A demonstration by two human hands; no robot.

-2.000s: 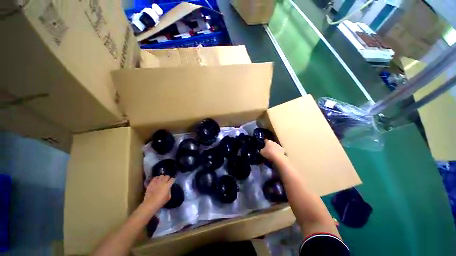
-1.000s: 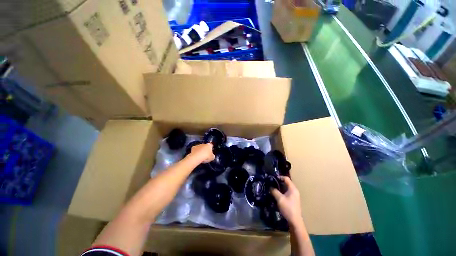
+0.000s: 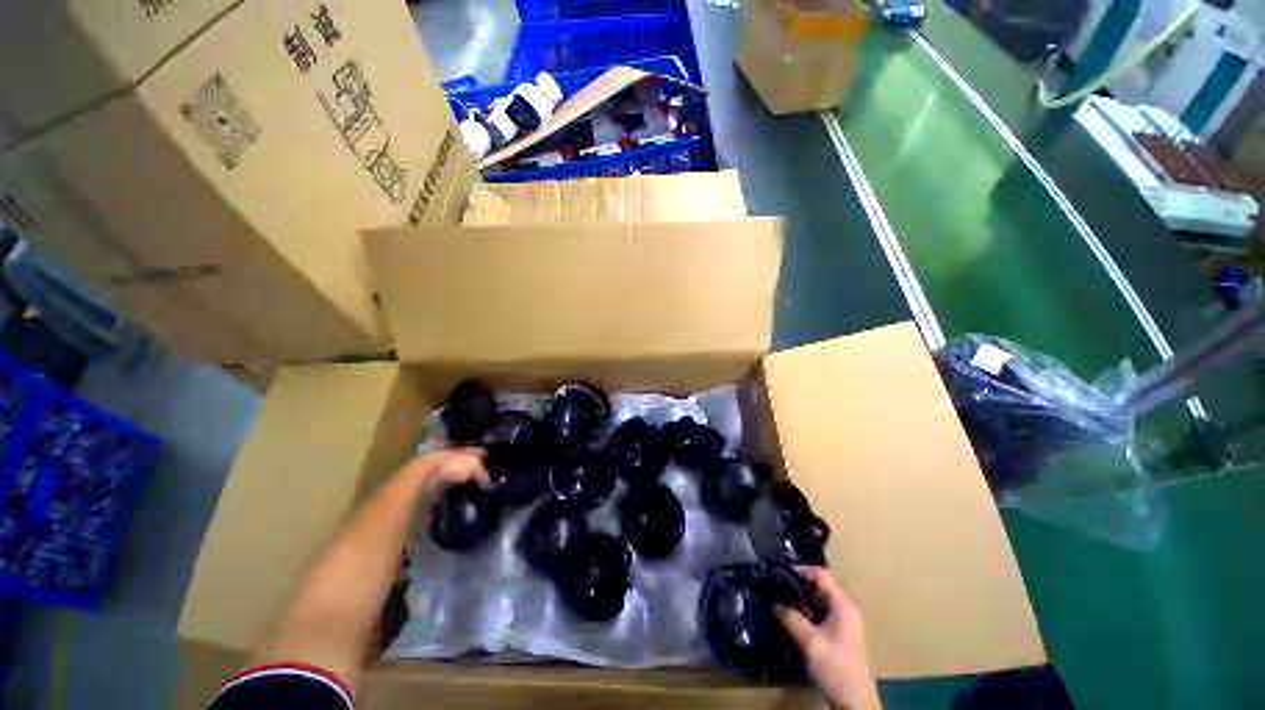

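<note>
Several glossy black plastic housings (image 3: 652, 519) lie loose on a whitish translucent liner (image 3: 479, 599) inside an open brown carton (image 3: 576, 291). My left hand (image 3: 455, 474) is at the left side of the carton, with its fingers among the housings; the fingertips are partly hidden, so its hold is unclear. My right hand (image 3: 827, 631) is at the front right corner, with its fingers around a black housing (image 3: 746, 617) that rests at the liner's edge.
A tall printed carton (image 3: 264, 167) stands at the left rear. Blue crates (image 3: 611, 49) are behind. A small carton (image 3: 798, 58) and a bagged dark item (image 3: 1020, 402) lie right. A dark cloth item (image 3: 1020, 691) is at the bottom edge.
My left hand has moved left and down from the rear housings. My right hand has moved toward the front right corner with a housing. Housings at the right have shifted.
</note>
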